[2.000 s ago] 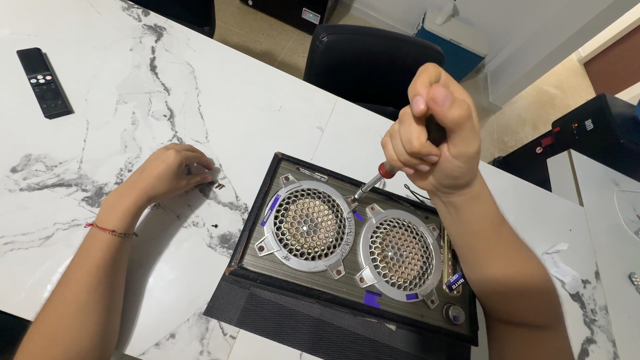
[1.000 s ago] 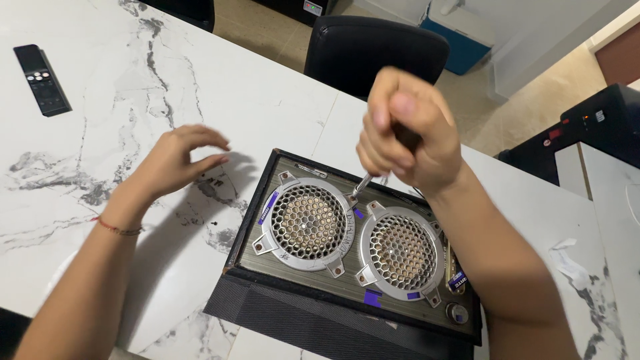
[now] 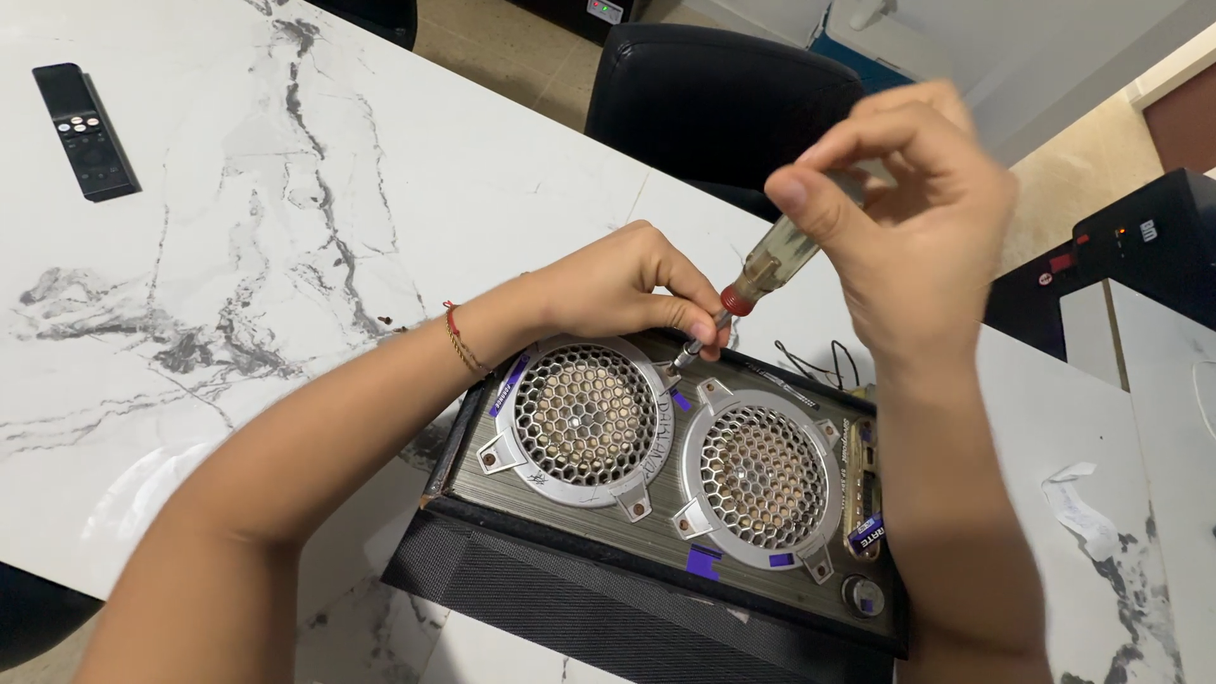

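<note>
My right hand holds the clear handle of a screwdriver with a red collar, tilted over a speaker box. Its shaft runs down to the upper right mounting tab of the left round speaker grille. My left hand pinches the lower shaft between thumb and fingers, close to that tab. The right round grille sits beside the left one, both silver with a honeycomb mesh. Purple tape sticks to the panel. The screwdriver's tip and any screw under it cannot be made out clearly.
A black remote control lies on the marble-patterned table. Small dark bits rest beyond my left forearm. Thin black wires stick out behind the box. A black chair stands at the far edge; crumpled paper lies on the right.
My left hand has moved right, from the table beside the box to the screwdriver's shaft, and has taken hold of it. My right hand's fingers have shifted on the handle, which now shows.
</note>
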